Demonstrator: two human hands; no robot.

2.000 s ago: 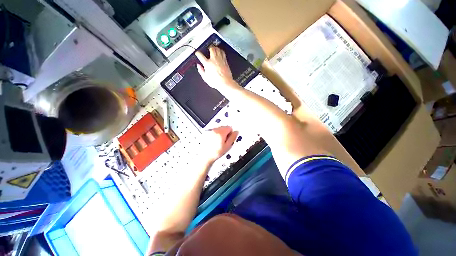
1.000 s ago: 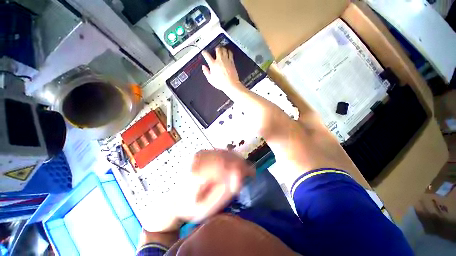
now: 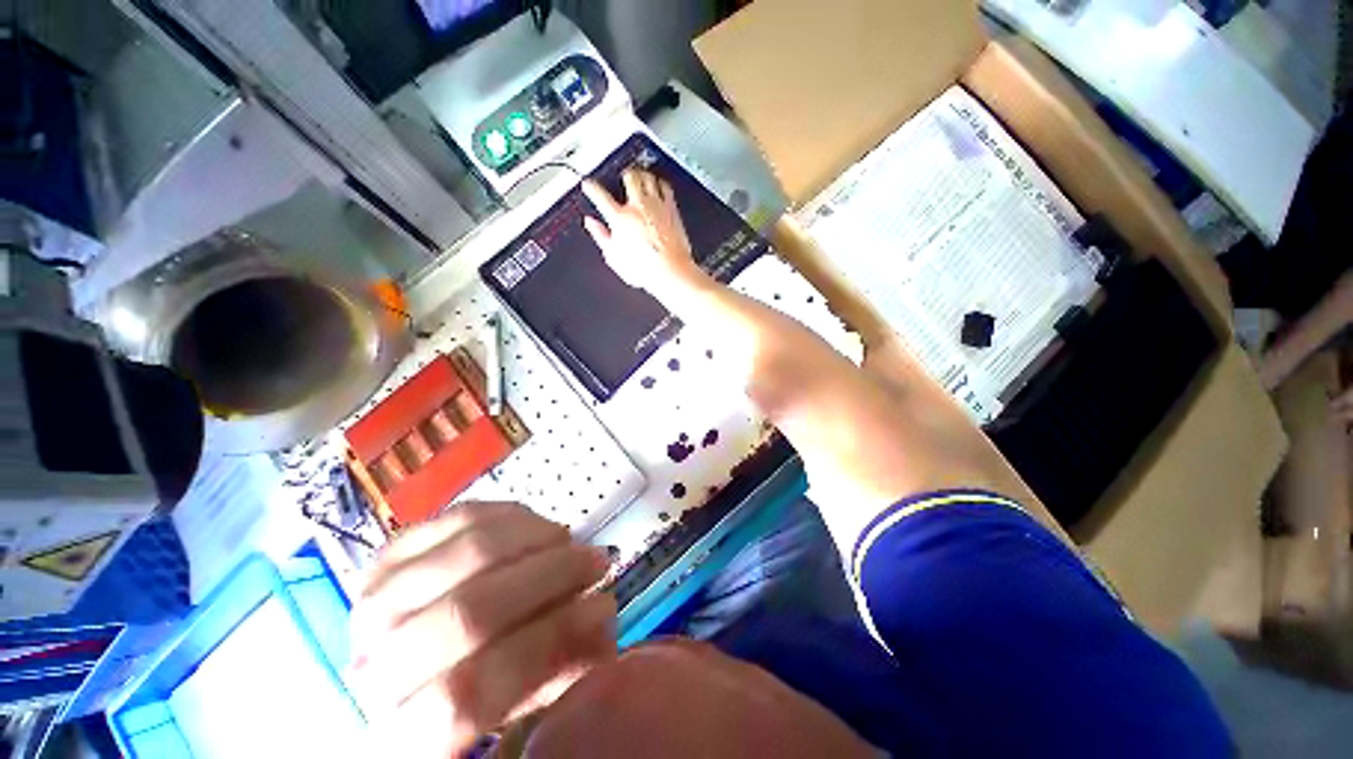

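Note:
My right hand lies palm down on the flat black pad. A thin cable runs to its fingertips; what is under the palm is hidden. My left hand is raised close to the camera, large and slightly blurred, with curled fingers; I cannot tell whether it holds anything. It covers part of the perforated plate and the near edge of the orange-red slotted block. Small black parts lie scattered on the plate between the pad and the bench edge.
An open carton at right holds a white printed sheet with one black piece on it, and black contents. The duct mouth and blue bin are at left. The green-lit control box stands behind the pad. Another person's arm shows at right.
My left hand has moved from beside the small black parts on the plate, up and left toward the camera. My right hand stays on the pad. Another person's arm has appeared at the right edge.

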